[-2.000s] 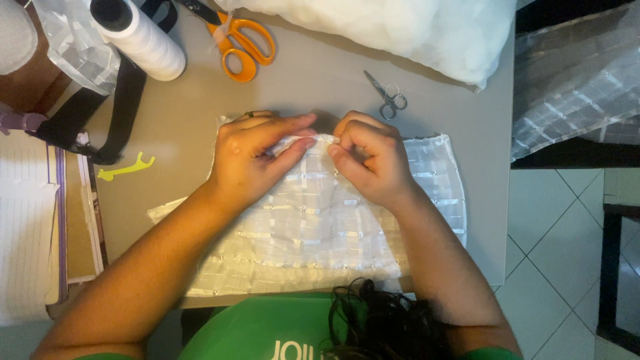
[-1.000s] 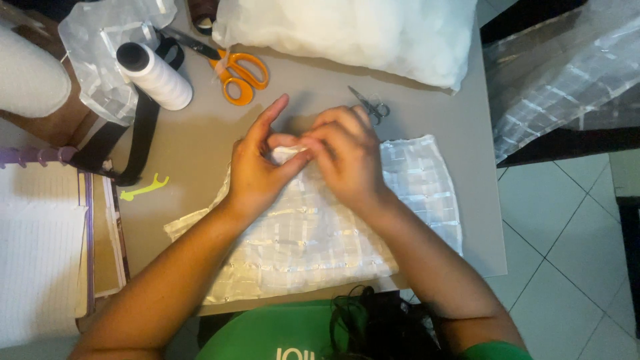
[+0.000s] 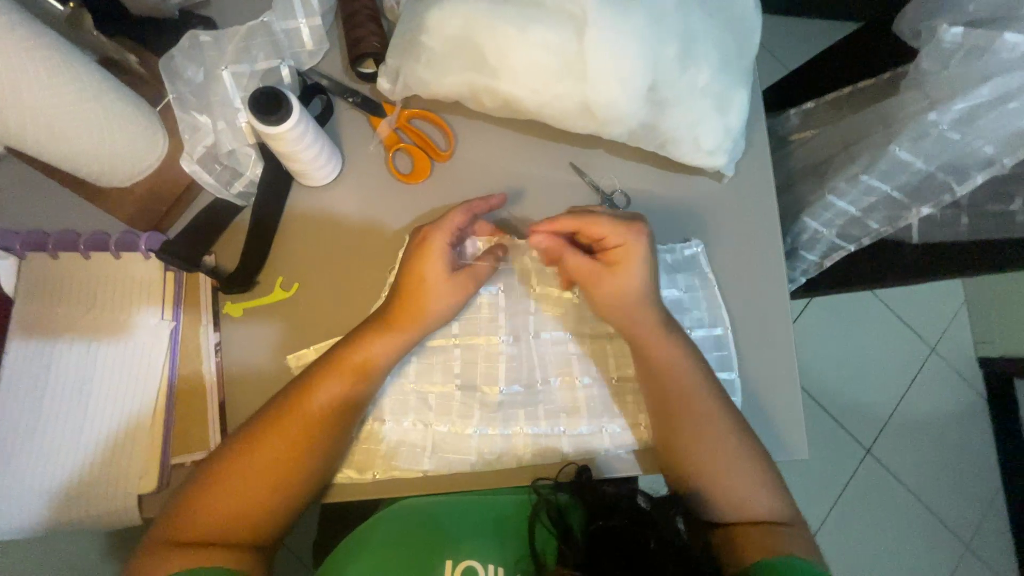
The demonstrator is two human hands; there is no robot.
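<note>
A sheer white fabric piece with a shiny grid pattern [image 3: 512, 376] lies on the table under both my hands. At its top edge, my left hand [image 3: 452, 268] has thumb and fingers curved around the fabric's rim; whether it pinches the cloth is hard to see. Just to the right, my right hand [image 3: 600, 256] has thumb and index finger pinched together above the edge; anything as fine as a needle or thread between them is too small to tell. Small metal scissors [image 3: 604, 190] lie right behind my right hand.
Orange-handled scissors [image 3: 412, 144], a white thread cone [image 3: 296, 140] and a brown thread spool [image 3: 364, 36] lie at the back left. A stuffed white bag [image 3: 576, 72] is behind. At left are a black strap [image 3: 268, 224], a yellow-green plastic piece [image 3: 264, 298] and an open notebook [image 3: 88, 360].
My hands were close together at the fabric's top edge; my right hand has since drawn away to the right of my left hand.
</note>
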